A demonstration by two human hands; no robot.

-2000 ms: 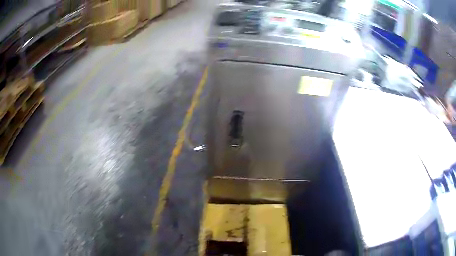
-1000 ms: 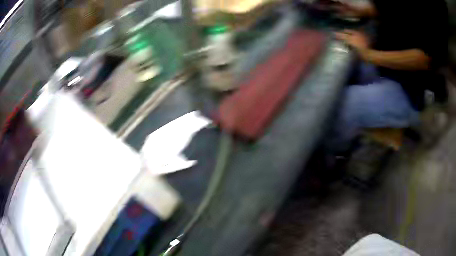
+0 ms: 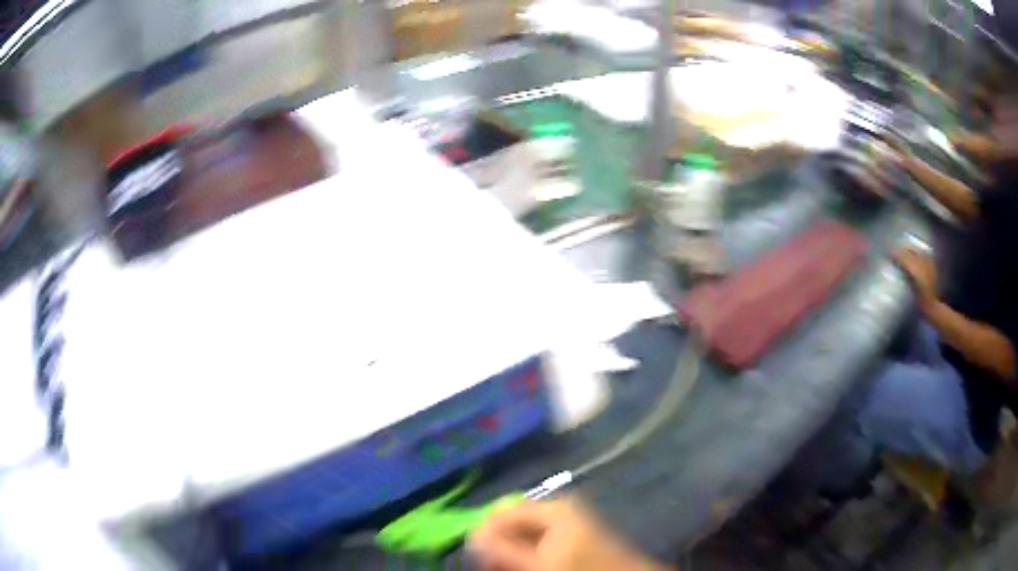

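Observation:
My right hand [image 3: 553, 538] is blurred at the bottom edge, its fingers at the right end of a bright green air blow gun [image 3: 430, 526]. Blur hides whether the fingers grip it. The gun lies before the blue control panel [image 3: 413, 446] of the white machine [image 3: 324, 323]. A pale air hose [image 3: 653, 418] with a silver coupler runs from near my hand to the right. My left hand is not in view.
A reddish-brown tray [image 3: 251, 173] with a dark lamp-like item [image 3: 145, 199] stands at the machine's rear. A dark-red board [image 3: 776, 292] lies on the bench [image 3: 714, 446]. Green-tipped bottles [image 3: 694, 201] stand behind. A person [image 3: 982, 268] sits at right. Crumpled white paper [image 3: 631, 312] lies beside the machine.
The view has swung from the aisle to the bench, then back left over the machine. The green gun and my right hand have come into view at the bottom.

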